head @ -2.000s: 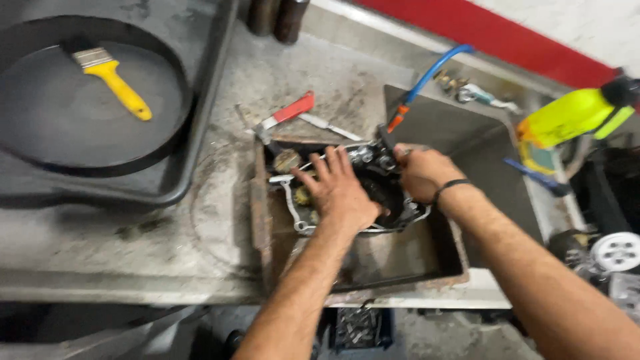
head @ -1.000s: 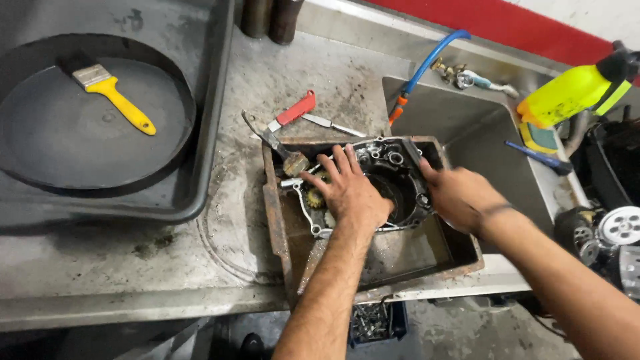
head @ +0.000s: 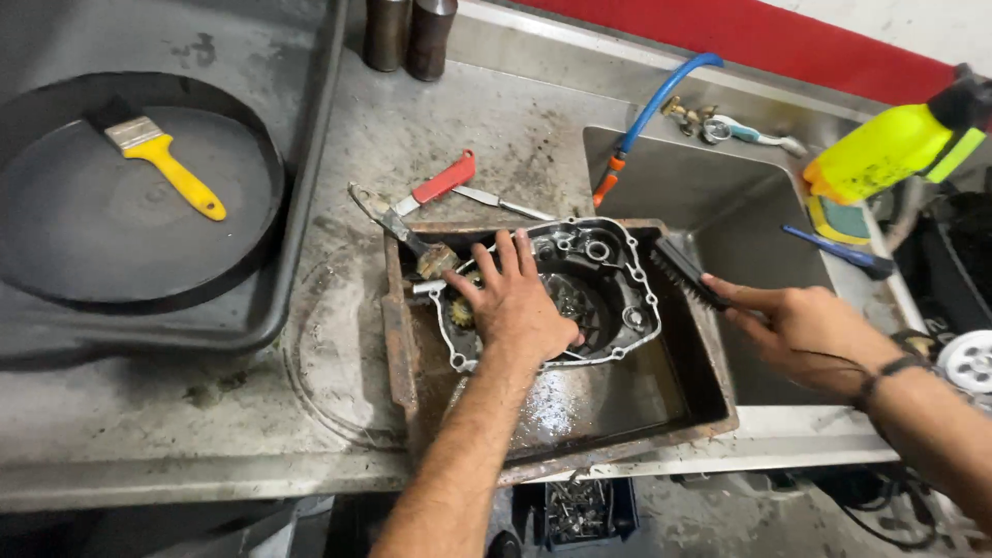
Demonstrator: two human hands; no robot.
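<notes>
A metal engine casing lies over the back of a dirty metal tray that holds dark liquid. My left hand rests spread on the casing's left part, its fingers across the rim. My right hand grips a black bristle brush over the tray's right edge, beside the casing and apart from it. A worn paintbrush leans on the tray's back left corner. Behind the tray lie a red-handled tool and a thin metal tool.
A steel sink basin with a blue hose is at right. Beyond it are a yellow spray bottle, a sponge and a blue-handled brush. A black tray holds a round pan and a yellow-handled paintbrush.
My right hand has moved right with the black brush, from the casing out to the tray's right edge. My left hand stays on the casing.
</notes>
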